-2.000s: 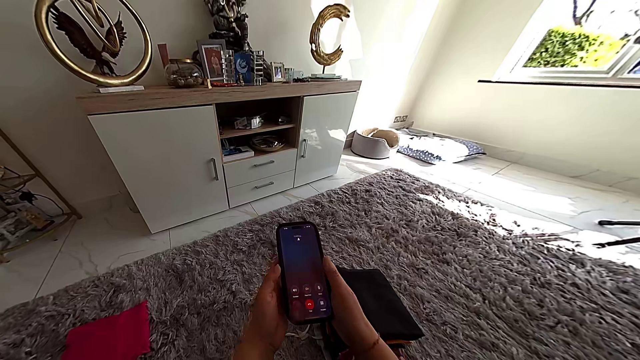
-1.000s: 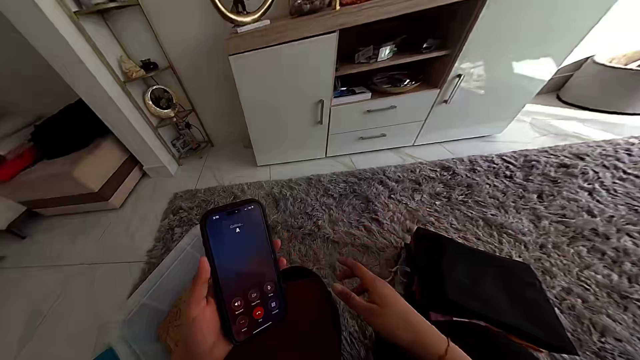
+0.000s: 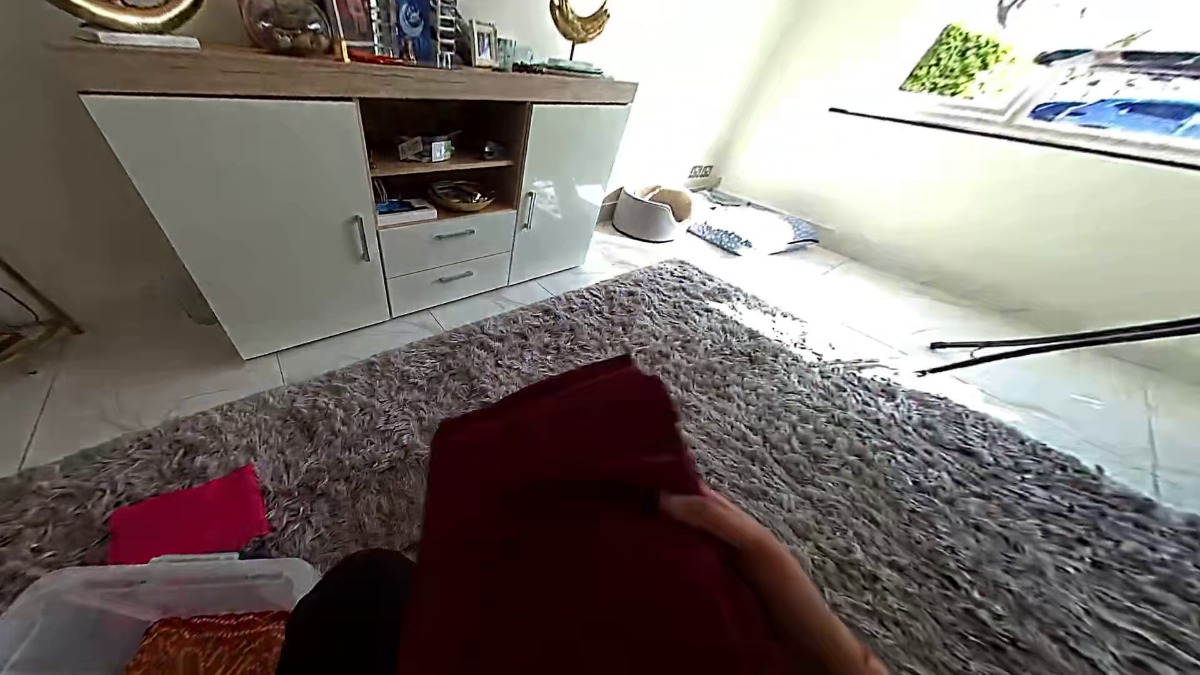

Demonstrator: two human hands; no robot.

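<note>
A folded dark red cloth [image 3: 562, 525] fills the lower middle of the view. My right hand [image 3: 750, 562] grips its right edge, thumb on the near face. My left hand does not show; the cloth may hide it. At the lower left stands a clear plastic box [image 3: 66, 609] with an orange-red patterned cloth [image 3: 211, 645] inside. A folded bright pink-red cloth [image 3: 192, 516] lies on the rug just beyond the box. Part of a dark-clothed knee [image 3: 361, 600] shows between the box and the dark red cloth.
A grey shaggy rug [image 3: 844, 487] covers much of the floor. Beyond it stands a white sideboard [image 3: 244, 206] with a wooden top. A pet bed [image 3: 647, 216] and a patterned cushion [image 3: 750, 230] lie by the wall. Thin black legs or poles [image 3: 1059, 342] reach in from the right.
The phone that my left hand held a second ago is out of view. My right hand, then free with fingers apart, now holds the dark red cloth. The view has turned to the right.
</note>
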